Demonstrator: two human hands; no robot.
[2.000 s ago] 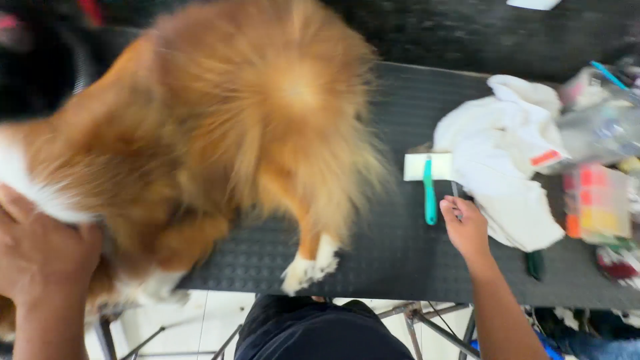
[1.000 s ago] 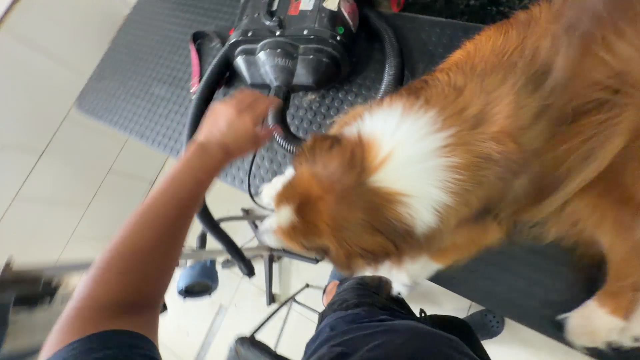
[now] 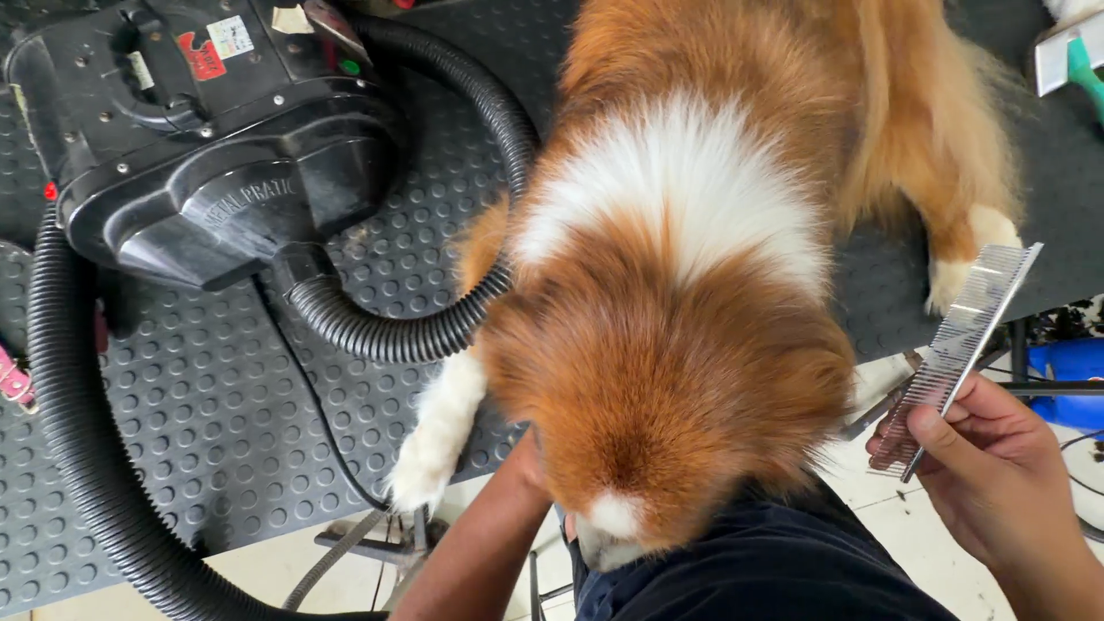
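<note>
A brown and white long-haired dog [image 3: 673,345] is on the black studded rubber tabletop [image 3: 216,414], its head over the near edge, close to my body. My right hand [image 3: 992,457] grips a metal grooming comb [image 3: 966,354] by its lower end, thumb on the spine, to the right of the dog's head. My left hand [image 3: 533,466] reaches under the left side of the dog's head. Its fingers are hidden behind the fur, so its grip does not show. One white front paw [image 3: 427,466] rests at the table edge.
A black pet dryer [image 3: 216,147] stands at the upper left, its ribbed hose [image 3: 388,336] curving beside the dog and over the near edge. A slicker brush with a green handle [image 3: 1078,65] lies at the upper right. A pink collar [image 3: 13,379] is at the far left.
My left hand has moved from near the dryer hose to under the dog's head. The comb in my right hand has come into view beside the head. The view has shifted markedly.
</note>
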